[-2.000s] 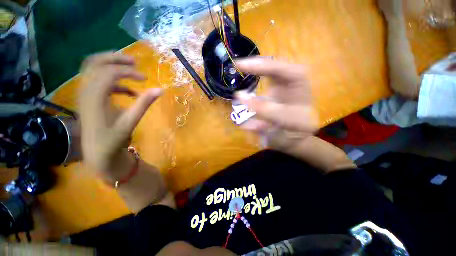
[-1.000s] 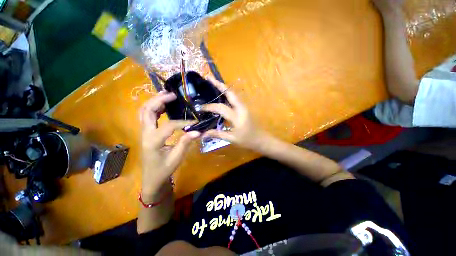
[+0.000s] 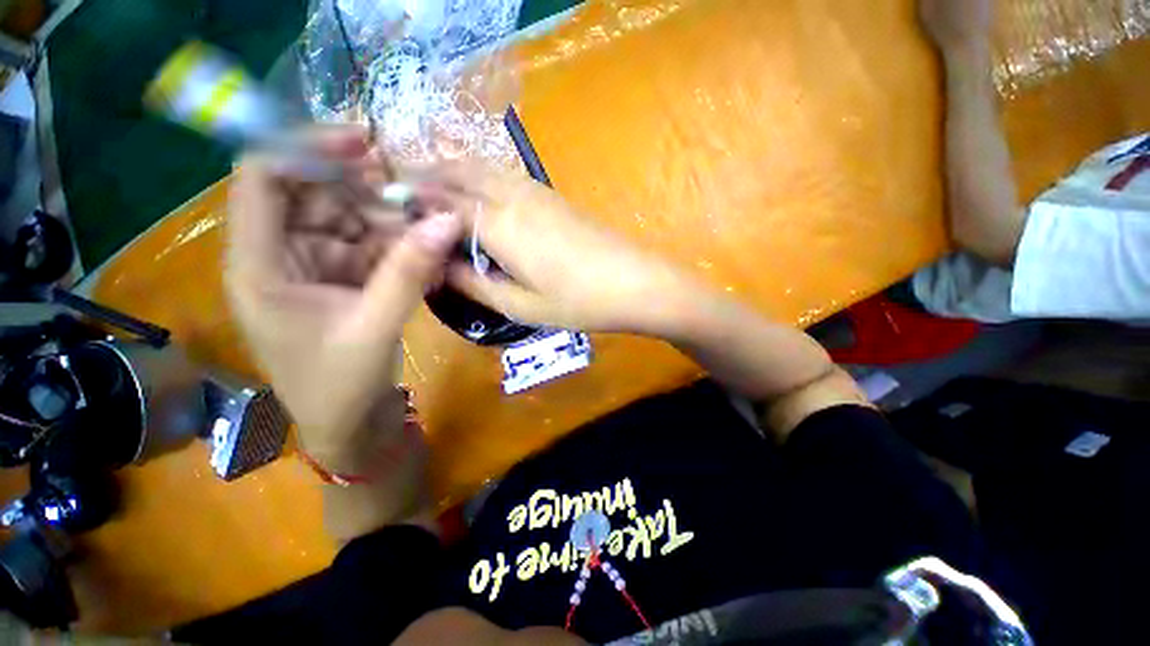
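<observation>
The open black housing sits on the orange bench, mostly hidden under my hands. A silver-white metal bracket shows at its near edge, and one flat black antenna shows beyond it. My left hand, blurred, is raised left of the housing, fingers curled around wires. My right hand is over the housing, its fingertips meeting my left fingertips at the wires, beside a small white connector. A thin white lead lies by my right fingers. Wire ends are hidden or blurred.
A blurred yellow-and-white item is at upper left. A white lead tangle and clear bag lie behind. Black camera units and a boxy grey part are left. Another person's arm is at right.
My hands came to the housing, which shifted left and nearer. From gripping its rim, they have risen to the wires. The yellow-and-white item has moved left.
</observation>
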